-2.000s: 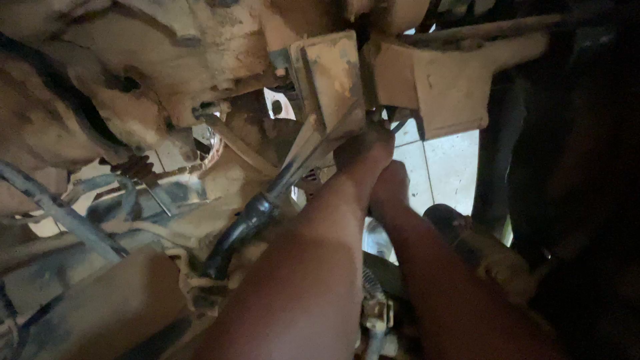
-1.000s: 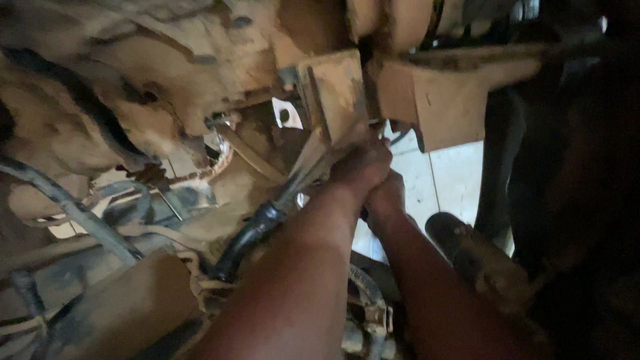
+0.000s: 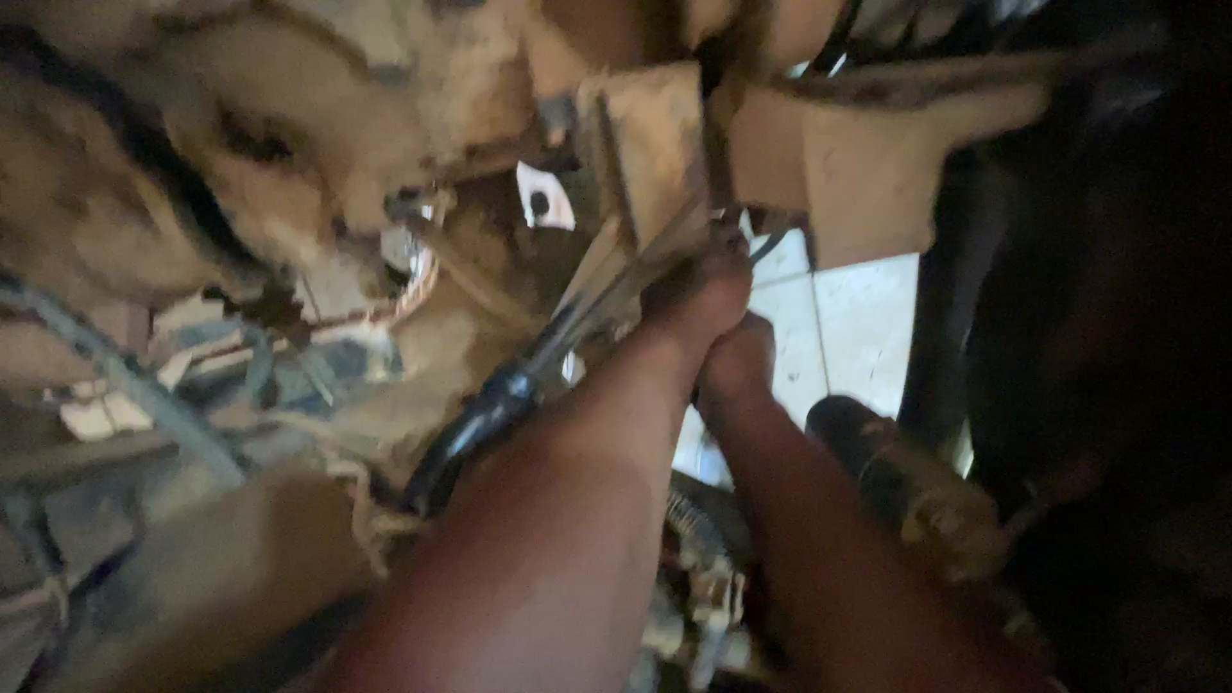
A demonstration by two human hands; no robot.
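Both my arms reach up through dirty machine parts, seemingly a vehicle's underside or engine bay. My left hand (image 3: 701,284) is bent against the lower edge of a rusty metal bracket (image 3: 654,144); its fingers are mostly hidden. Just below it and touching it is my right hand (image 3: 741,356), its fingers turned away from view. Whether either hand grips something cannot be seen. A metal rod with a black sleeve (image 3: 476,428) runs diagonally up toward my left hand. Close to my left fingertips, a thin dark hose or cable (image 3: 770,243) curves to the right.
A dusty box-shaped metal part (image 3: 866,183) juts out at upper right. Under it a tiled floor (image 3: 852,318) shows through a gap. A dark cylinder (image 3: 866,448) lies beside my right forearm. A grey hose (image 3: 125,375) crosses the left side, and a wiring connector (image 3: 717,592) sits between my forearms.
My left hand has shifted slightly and its wrist is more bent than a second ago. My right hand stays just below it. The surrounding parts look unchanged.
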